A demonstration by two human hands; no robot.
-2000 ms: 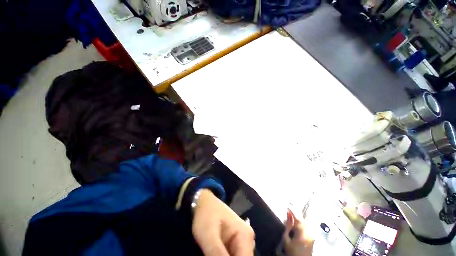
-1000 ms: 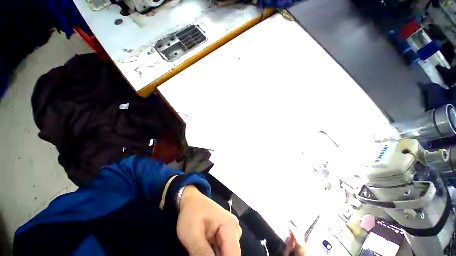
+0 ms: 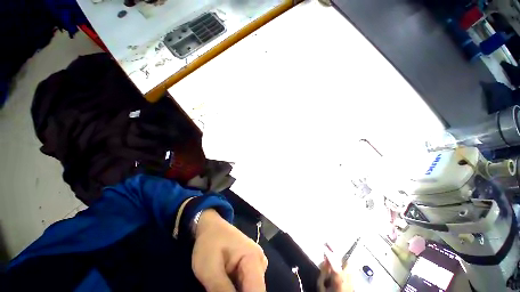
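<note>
My left hand, in a blue sleeve, is at the bottom centre with its fingers curled downward. Its fingertips are cut off or hidden, so any hold is unclear. My right hand is small, glare-lit and cut off by the bottom edge, at the table's front edge; its grip cannot be told. Dark cloth with thin white cords lies between the hands, below the edge. The cream sewing machine with blue lettering stands at the right. A thin dark tool lies near my right hand.
The white table is overexposed. A lit smartphone lies beside the machine. A dark garment heap lies at the left, over something red. Another table with a grey tray is at the top left. Metal cylinders are behind the machine.
The view has shifted and turned, so the machine's lettering now shows and the far table sits higher. My left hand appears slightly further left, still curled. My right hand remains near the table edge.
</note>
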